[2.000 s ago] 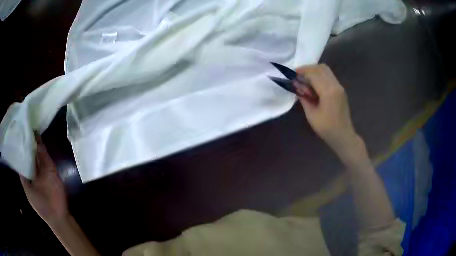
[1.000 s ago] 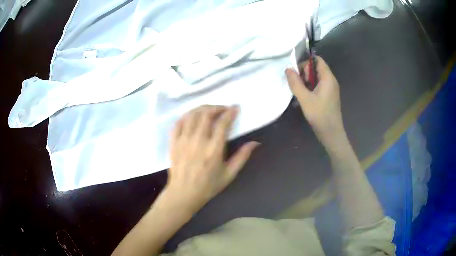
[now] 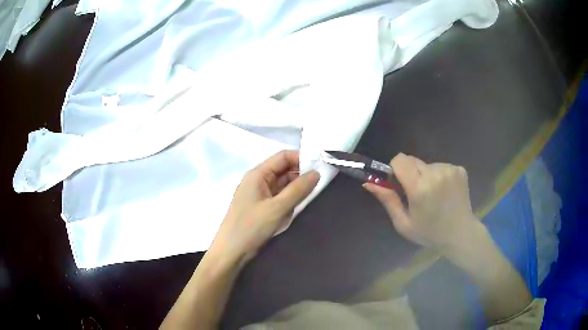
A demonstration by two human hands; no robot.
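A large white garment (image 3: pixel 148 206) lies spread on the dark table. One sleeve (image 3: pixel 122 138) lies across it to the left, and another sticks out at the top right. My left hand (image 3: pixel 267 203) pinches the garment's edge between thumb and fingers near the centre. My right hand (image 3: pixel 435 200) holds thread snips (image 3: pixel 364 169) with a red handle. Their blades point left, with the tips at the cloth just beside my left fingertips. Whether a thread lies between the blades is too small to tell. A small white tag (image 3: pixel 110 100) shows on the garment.
The glossy dark table (image 3: pixel 451 109) has a yellow edge (image 3: pixel 516 167) curving along the right. Blue material (image 3: pixel 570 219) with a whitish piece beside it lies beyond that edge. More white cloth (image 3: pixel 19 22) is at the top left corner. My beige clothing shows at the bottom.
My left hand has gone from the far-left sleeve to the garment's lower right edge and now pinches it. My right hand has moved down with the snips, which now point left at that edge.
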